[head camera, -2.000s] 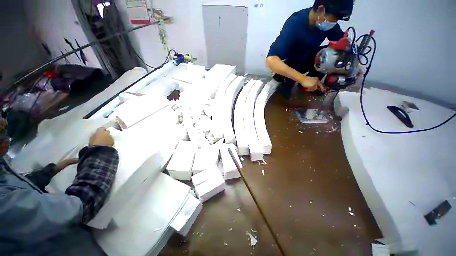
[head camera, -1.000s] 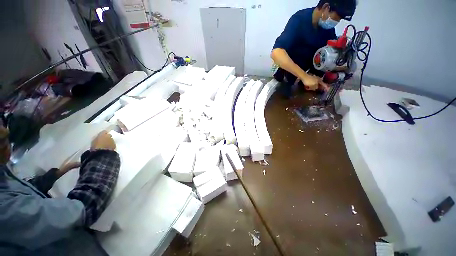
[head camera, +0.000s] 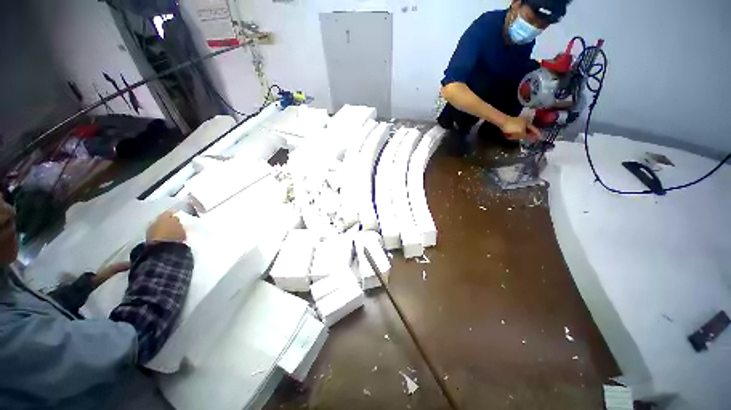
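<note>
Neither of my hands is in view. A long thin brown stick (head camera: 413, 339) runs from the bottom edge up to the small white cut blocks (head camera: 337, 296); what holds its lower end is out of the picture. Curved white cut bundles (head camera: 390, 192) lie side by side behind the blocks, one with a dark edge line. White offcuts (head camera: 321, 192) are heaped to their left. Larger white fabric stacks (head camera: 240, 344) lie at the lower left.
A person in plaid sleeves (head camera: 156, 288) leans over fabric at left. A masked person (head camera: 489, 72) squats at the back with an upright cutting machine (head camera: 545, 88). A thick white lay (head camera: 641, 248) covers the right, with a black cable and a black curved object (head camera: 644, 177) on it.
The cutting machine has shifted slightly and the squatting person's head and arm have moved. The cable over the lay has shifted. The stick and the bundles have stayed in place.
</note>
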